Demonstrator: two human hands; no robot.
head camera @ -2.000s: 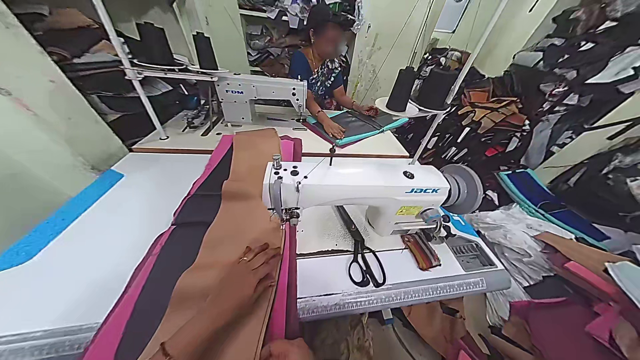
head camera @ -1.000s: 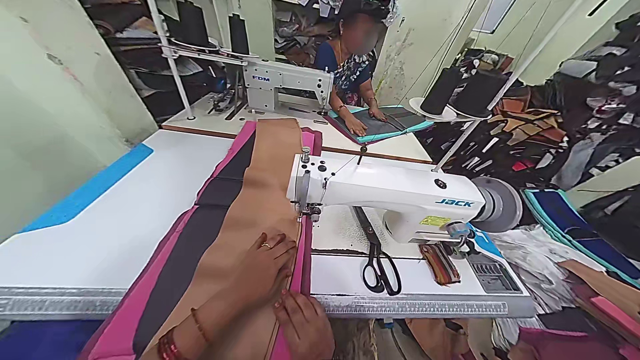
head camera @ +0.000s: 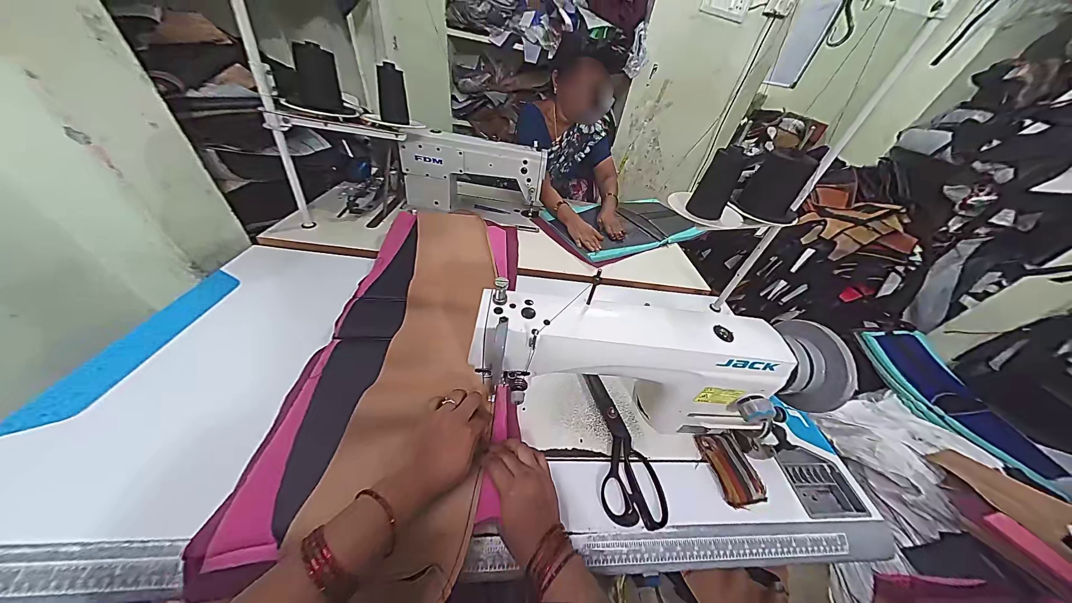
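Layered tan, black and pink fabric (head camera: 444,301) lies lengthwise under the needle area of a white Jack sewing machine (head camera: 620,343). My left hand (head camera: 448,440) rests on the tan layer just in front of the presser foot, its fingertips bent at the seam edge. Close beside it, my right hand (head camera: 521,481) has its fingers on the tan edge and the pink strip; whether it pinches them is unclear. Black-handled scissors (head camera: 620,452) lie on the machine bed right of my right hand. A bundle of coloured strips (head camera: 733,469) lies farther right.
Across the table, a person (head camera: 578,142) has both hands on dark fabric with turquoise edging (head camera: 620,243), beside an FDM sewing machine (head camera: 469,172). Black thread cones (head camera: 775,180) stand behind my machine. A ruler strip (head camera: 712,546) runs along the front edge. Fabric scraps (head camera: 871,234) are piled at right.
Both my hands have come close together near the presser foot; two seconds ago my right hand was mostly below the frame, at the fabric's near edge.
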